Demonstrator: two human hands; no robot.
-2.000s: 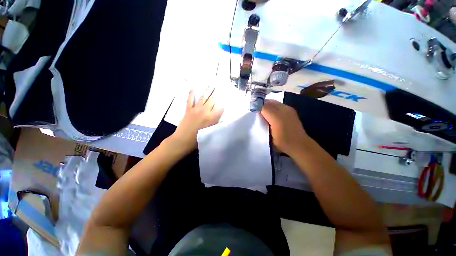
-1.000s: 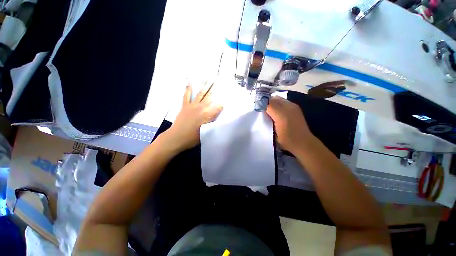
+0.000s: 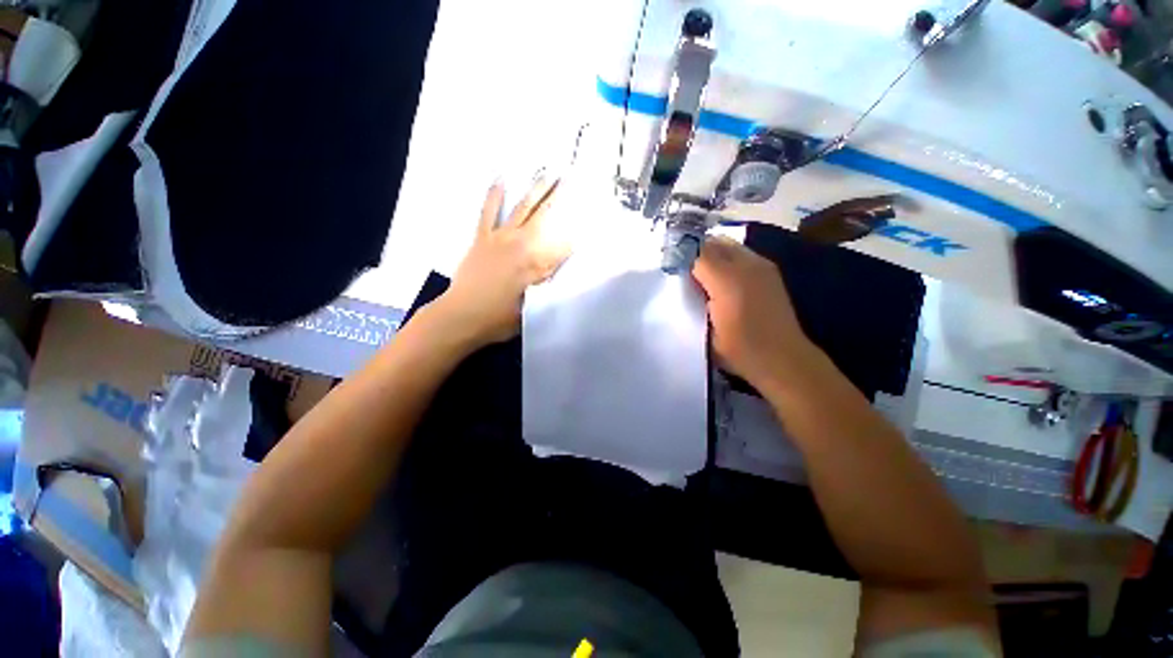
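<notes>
A small cut piece [image 3: 615, 373], white side up, hangs from the machine head toward my lap, its top edge near the needle. A black garment panel [image 3: 489, 411] lies beneath it and over my lap. My left hand [image 3: 508, 267] lies flat with fingers spread on the bright white area left of the needle. My right hand [image 3: 746, 302] is at the piece's right edge, close to the needle; its fingertips are partly hidden by the machine head [image 3: 875, 142]. The presser foot and needle tip are hidden behind the head parts.
A stack of black garment panels [image 3: 290, 154] lies at left. Black cut pieces [image 3: 855, 315] lie right of my right hand. Red-orange snips [image 3: 1104, 465] lie at the bed's right end. A brown carton [image 3: 97, 366] and silvery cloth [image 3: 193, 501] are below left.
The white piece's lower edge has moved slightly up toward the needle. The machine appears shifted a little right and up in view. Both hands stay in about the same places.
</notes>
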